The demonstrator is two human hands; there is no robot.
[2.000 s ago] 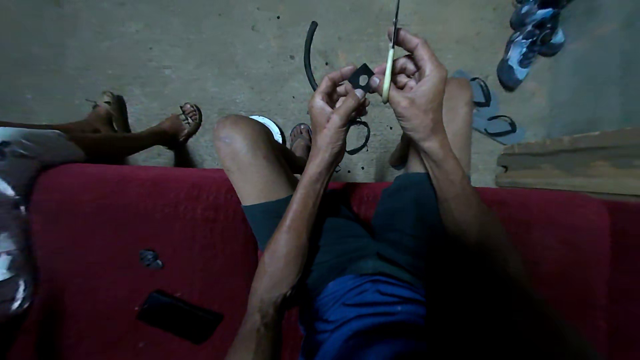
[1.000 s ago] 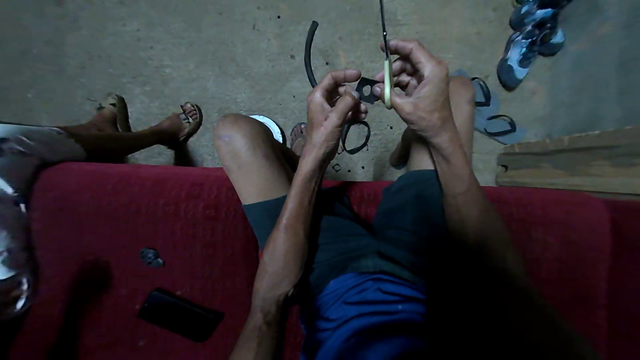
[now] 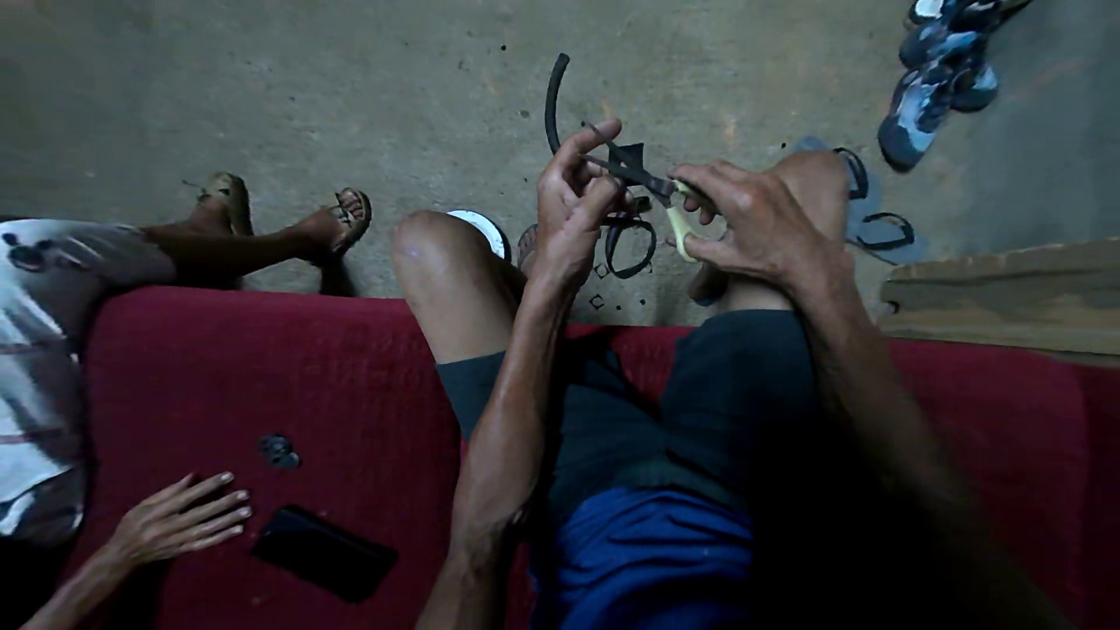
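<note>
My right hand [image 3: 757, 214] holds scissors [image 3: 681, 229] by their pale yellow-green handles, blades spread and pointing left toward my left hand. My left hand [image 3: 577, 192] holds a small black flat piece [image 3: 626, 159], its fingers bent around the blade tips; the piece lies behind the blades. How the fingers grip it is partly hidden. Below the left fingers a thin black loop [image 3: 630, 249] shows against the floor. A curved black strip [image 3: 556, 101] is seen just above the left hand, over the floor.
On the red cushioned seat [image 3: 350, 385] are a black phone [image 3: 324, 553] and a small dark object [image 3: 279, 451]. Another person's hand [image 3: 179, 518] rests beside the phone. Slippers [image 3: 879, 214], patterned footwear [image 3: 927, 105], a wooden board [image 3: 1006, 293] and a white round object [image 3: 481, 229] are around my legs.
The scissors have swung from upright to pointing left, and their blades now show spread. My right hand has turned with them. Another person's hand has come onto the seat by the phone.
</note>
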